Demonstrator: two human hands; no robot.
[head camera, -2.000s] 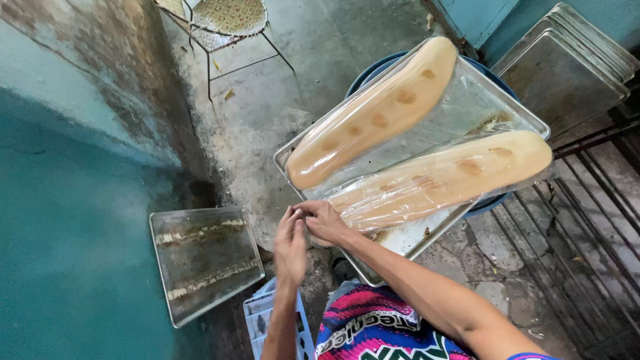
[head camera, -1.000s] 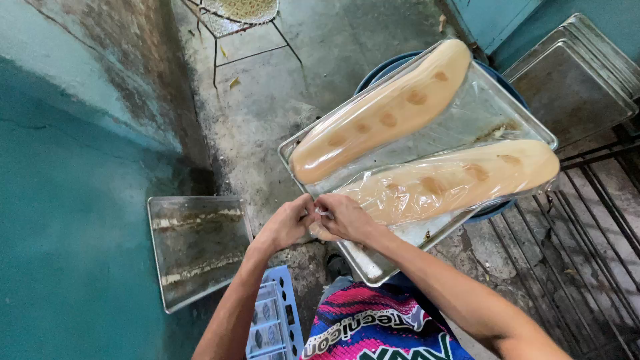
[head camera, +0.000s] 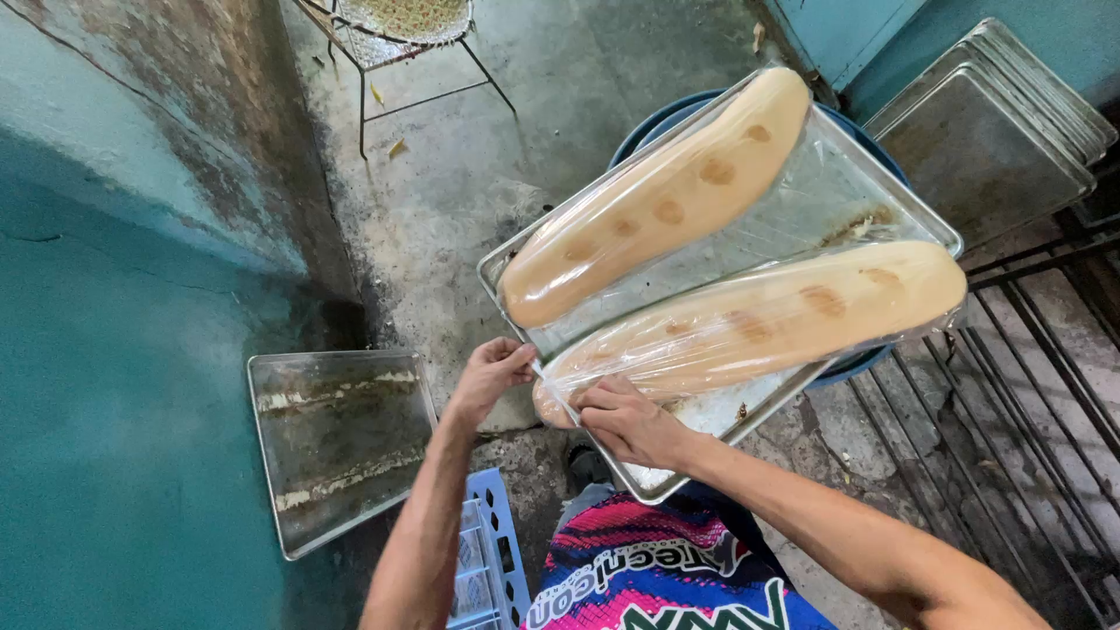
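Two long pale loaves with brown spots lie on a metal sheet tray (head camera: 700, 262). The far loaf (head camera: 656, 201) is wrapped in clear plastic film. The near loaf (head camera: 787, 306) also has clear film over it, gathered at its left end. My left hand (head camera: 499, 372) pinches the edge of that film just left of the loaf's tip. My right hand (head camera: 626, 420) has curled fingers on the film at the same end, by the tray's near-left edge. The tray rests over a round blue container (head camera: 674, 114), mostly hidden beneath it.
An empty stained tray (head camera: 341, 437) leans by the teal wall at left. A blue plastic crate (head camera: 490, 551) is below my left forearm. Several stacked trays (head camera: 989, 149) stand at right, beside a black metal rack (head camera: 1024, 350). A wire-legged chair (head camera: 402, 26) stands at the top.
My hands were close together at the near loaf's left end and are now apart, with a strip of film drawn between them. The loaves stay on the tray.
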